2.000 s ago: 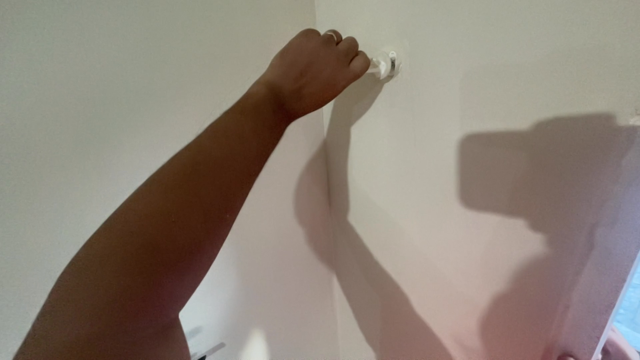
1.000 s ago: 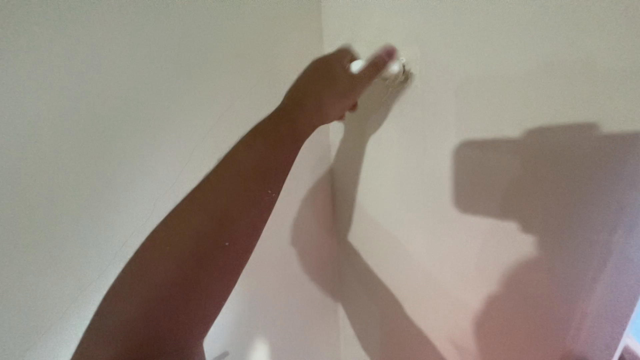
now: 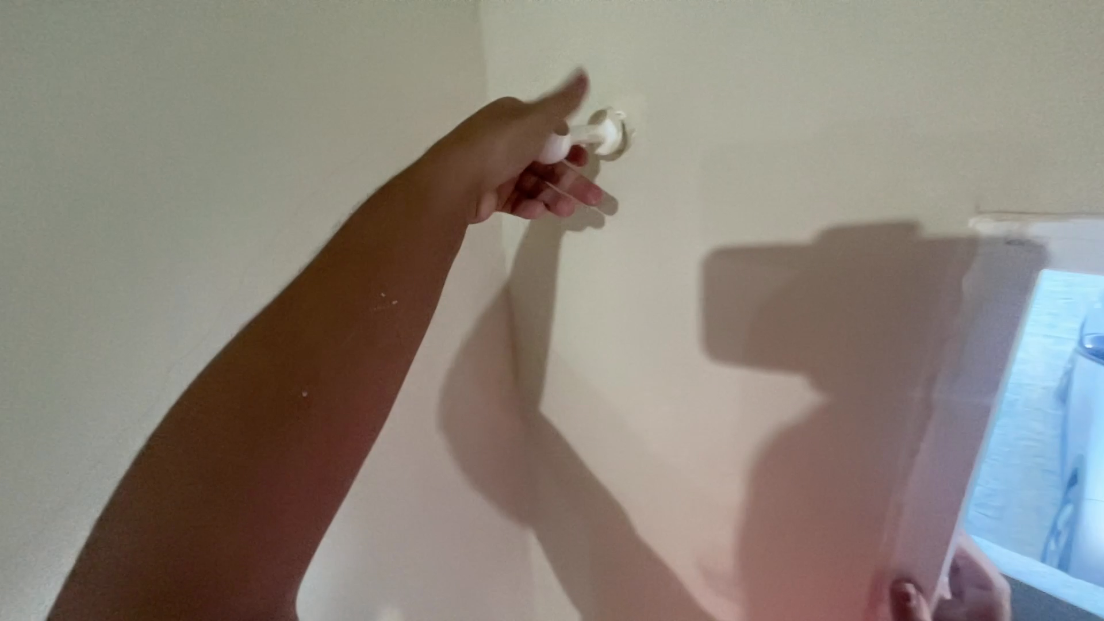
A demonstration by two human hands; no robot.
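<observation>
High on the wall, near the corner, a white knobbed fitting sticks out from a round base, with a gap or damage in the wall around it. My left hand is around its rounded outer end, thumb raised off it and fingers loosely spread below. Whether the palm presses on the knob is hidden. At the lower right, my right hand is partly in view, its thumb and fingers around the edge of a pale window frame.
Two pale walls meet at a corner behind my left forearm. Shadows of my arm and of a head with a boxy shape fall on the right wall. Through the opening at the right, a bright scene shows, including a white vehicle-like shape.
My left hand has gone from closed fingers at the fitting to a raised thumb and spread fingers. The view has shifted, so more of the window opening and my right hand show.
</observation>
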